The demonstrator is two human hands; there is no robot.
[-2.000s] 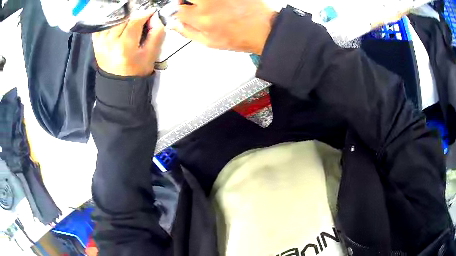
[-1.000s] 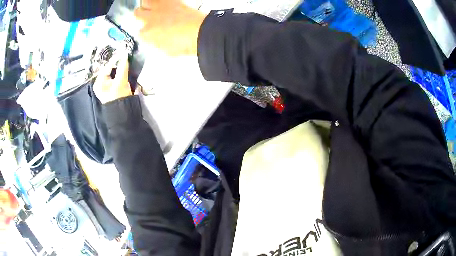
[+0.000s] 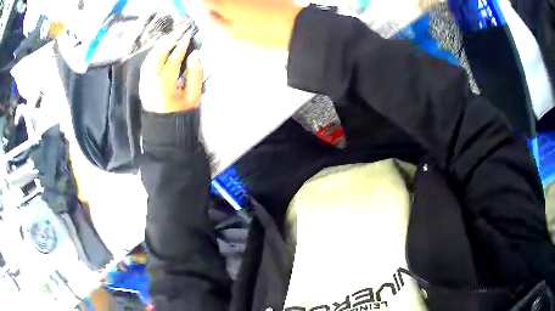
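The white sewing machine head [image 3: 131,30] with a blue stripe is at the upper left, blurred and overexposed. My left hand [image 3: 172,76] is beside its needle area, fingers pointing up toward it. Whether the fingers hold anything is unclear. My right hand [image 3: 255,19] is at the top edge, partly cut off, to the right of the machine head. Its fingertips are washed out. The dark garment panel [image 3: 103,115] lies on the table left of my left hand and hangs in a rounded fold.
The white table [image 3: 234,112] has a straight front edge running diagonally. A blue basket [image 3: 231,187] is below that edge. Dark cloth [image 3: 493,67] and more blue plastic are at the right. Small dark pieces [image 3: 88,237] lie at the left. Something red [image 3: 330,133] is below the table.
Since one second ago the view has shifted, and the machine head and hands sit differently in the picture. My right hand is now farther from my left hand, to the right.
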